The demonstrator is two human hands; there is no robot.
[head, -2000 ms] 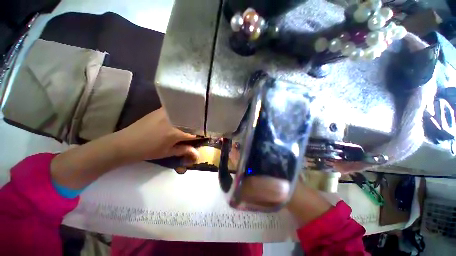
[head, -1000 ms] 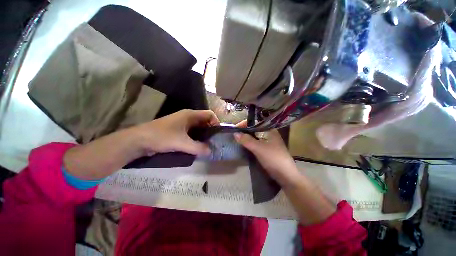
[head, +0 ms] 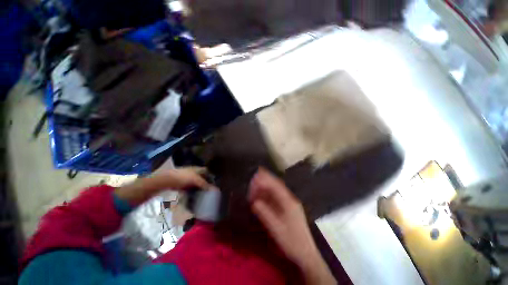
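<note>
A dark garment panel (head: 356, 181) lies on the white table and runs down towards my lap. A beige pocket bag piece (head: 328, 119) lies on top of it, slightly creased. My left hand (head: 181, 179) is at the panel's left edge, fingers curled and blurred; its grip cannot be made out. A small pale grey piece (head: 208, 205) shows just below its fingers. My right hand (head: 278, 209) is over the near part of the panel, blurred, with fingers apart and nothing visible in it.
A blue plastic crate (head: 100, 167) with dark cloth and white pieces stands at the left. The yellowish needle plate area (head: 431, 234) of the machine is at the lower right. The white table (head: 412, 83) extends behind the panel. My red-clad lap is below.
The view has swung left, bringing the crate in and most of the machine out. Both hands have left the needle area. My right hand has opened; the panel and beige piece now lie before me.
</note>
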